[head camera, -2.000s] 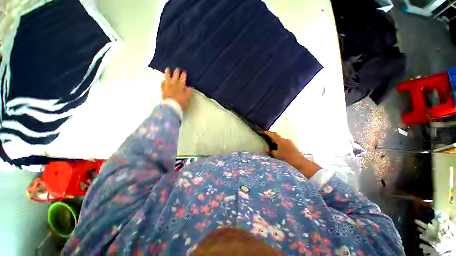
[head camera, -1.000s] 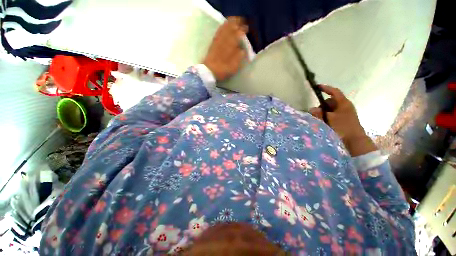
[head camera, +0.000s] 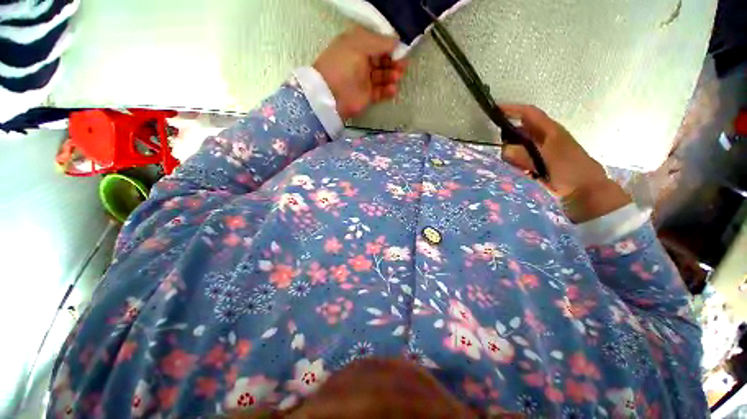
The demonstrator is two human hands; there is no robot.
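A navy garment panel (head camera: 405,18) with a white fluffy edge lies at the top of the view, mostly cut off by the frame. My left hand (head camera: 359,72) holds the panel's white-edged corner between its fingers. My right hand (head camera: 550,155) grips the handles of long dark fabric shears (head camera: 471,79). The blades point up and left, with the tips at the panel's right edge. How far the blades are apart is hard to tell.
Navy pieces with wavy white edges (head camera: 31,42) lie on the table (head camera: 205,65) at the upper left. A red plastic stool (head camera: 102,141) and a green round bin (head camera: 123,196) stand below the table's left edge. Dark cloth (head camera: 731,37) shows at the upper right.
The panel has shifted up and mostly out of view since the oldest frame. My left hand has gone from lying flat on its edge to holding its corner. The shears now point up and left.
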